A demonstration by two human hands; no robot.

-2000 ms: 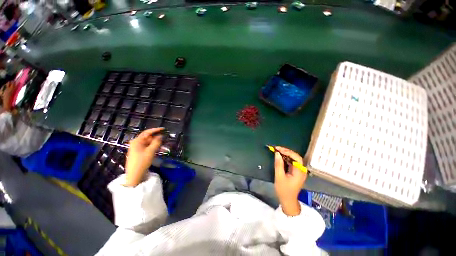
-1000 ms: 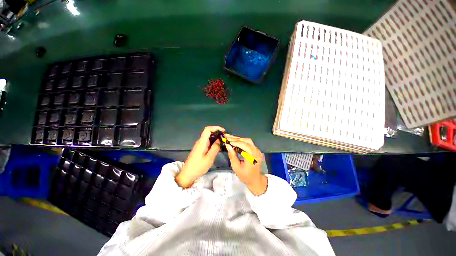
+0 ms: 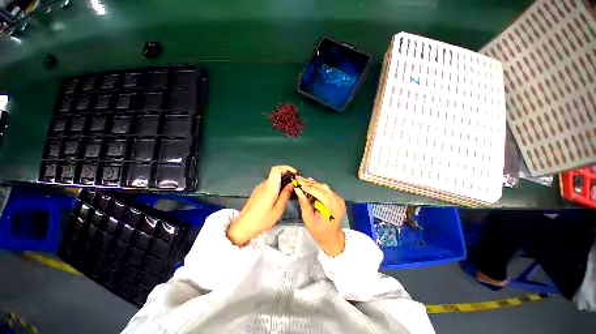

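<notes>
My left hand (image 3: pixel 260 207) is at the bench's near edge and holds a small black housing (image 3: pixel 287 177) in its fingertips. My right hand (image 3: pixel 321 214) holds a slim yellow-and-black tool (image 3: pixel 322 209), its tip at the housing. The fingers hide much of the housing, so the exact contact cannot be told. A loose pile of small red parts (image 3: pixel 286 120) lies on the green bench beyond my hands. A small black box with a bright blue inside (image 3: pixel 334 75) stands behind the pile, to the right.
A black pocket tray (image 3: pixel 124 127) lies at left, with another (image 3: pixel 121 244) below the bench edge. A white slotted stack (image 3: pixel 436 121) is at right, a leaning slotted sheet (image 3: pixel 555 85) beside it. A blue bin (image 3: pixel 434 242) and a person's foot (image 3: pixel 491 279) are below.
Since two seconds ago, my hands have come together, the left now holding the housing and the right bringing the tool to it. The view has shifted. In the last second, the hands have barely moved.
</notes>
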